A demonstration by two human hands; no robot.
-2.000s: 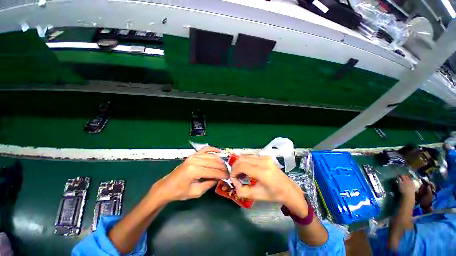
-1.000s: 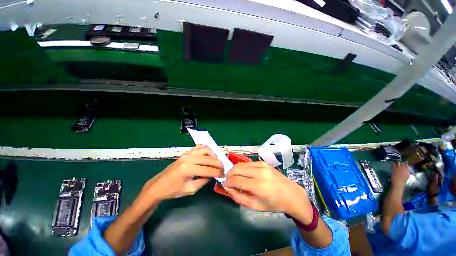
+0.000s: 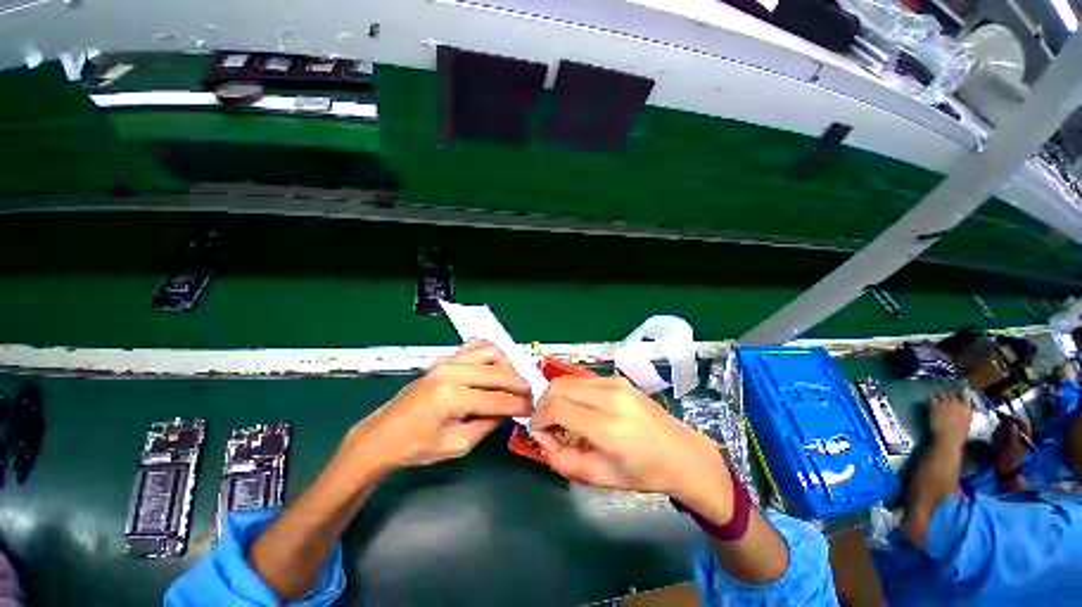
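My left hand [image 3: 441, 411] and my right hand [image 3: 613, 434] meet above the bench, in front of the red parts bin [image 3: 570, 370]. Both pinch a white release liner strip [image 3: 489, 334], which points up and left from my left fingers. The fingertips hide its lower end, and I cannot tell if a small piece is on it. My hands cover most of the bin. Two phone assemblies, one on the left [image 3: 165, 489] and one beside it [image 3: 254, 472], lie on the bench left of my left arm.
Phone assemblies [image 3: 434, 280] lie on the green belt behind the white rail [image 3: 273, 360]. A white tape roll [image 3: 659, 353] and a blue tray [image 3: 814, 427] with crinkled plastic stand right. Black sheets [image 3: 495, 97] hang from the shelf edge. A neighbouring worker's arm [image 3: 937, 468] is at right.
The white strip has come up into clear view between my hands since the earliest frame. The phone assemblies on the belt have moved left. My hands stay close together.
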